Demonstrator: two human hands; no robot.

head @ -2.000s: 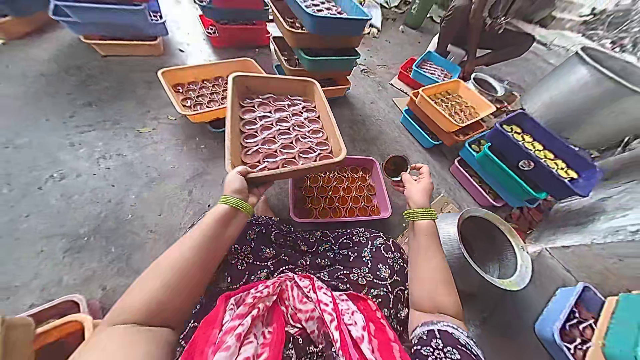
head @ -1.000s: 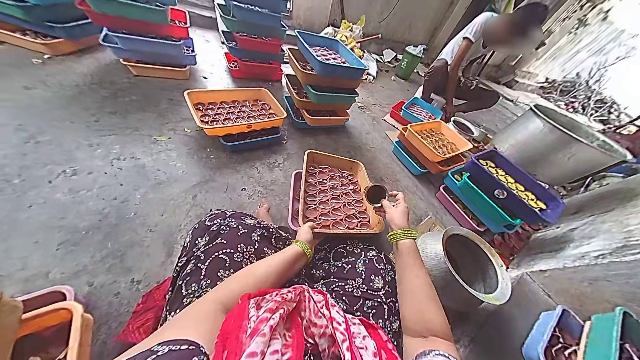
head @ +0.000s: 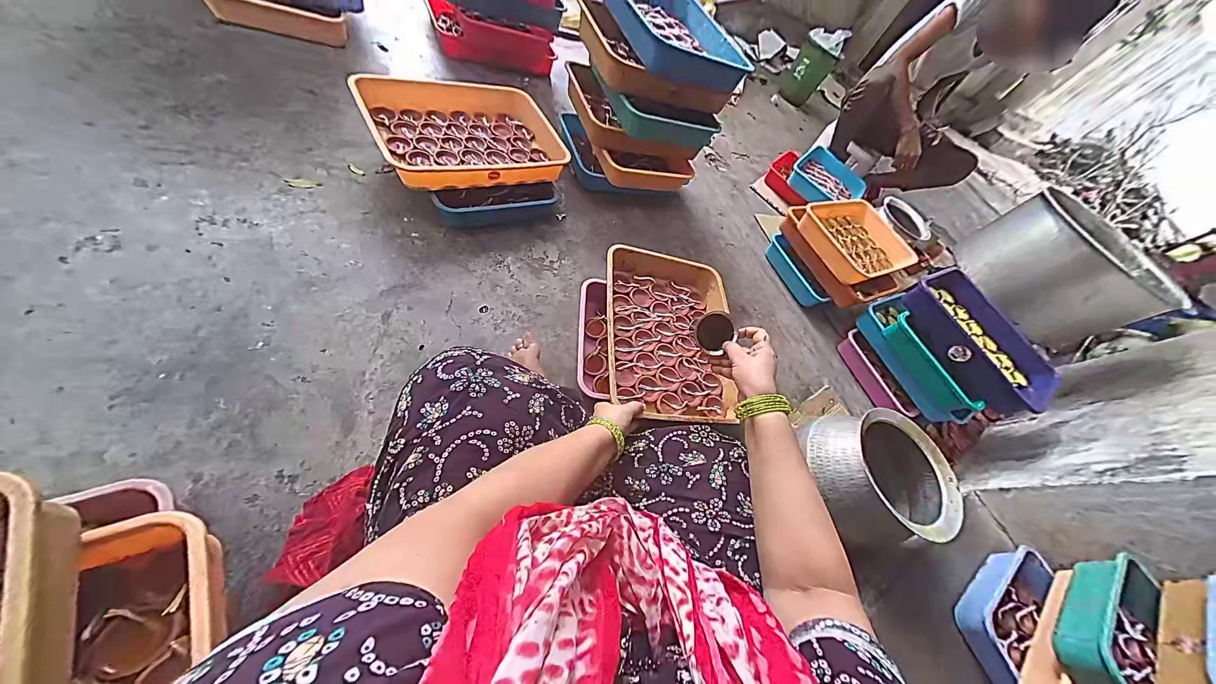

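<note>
A tan plastic tray (head: 717,275) rests over a pink tray (head: 587,370) in front of my knees, filled with rows of small round clay lamps (head: 665,347) with white wicks. My left hand (head: 619,414) grips the tan tray at its near left corner. Between the fingers of my right hand (head: 749,359) is a small dark cup (head: 714,332), over the right side of the tan tray. Close to my right forearm is a hammered metal pot (head: 855,475) with a wide rim and a dark inside.
An orange tray of lamps (head: 456,176) sits on a blue one ahead. Behind it rise stacked trays (head: 646,123). At right are more stacks, a purple tray (head: 1035,380) and a large metal vessel (head: 1035,266). A person (head: 902,123) crouches beyond. More trays flank me at both lower corners.
The tan tray, held up to the left of the pink tray two seconds ago, has come down over it with my left hand. My right hand still holds the cup.
</note>
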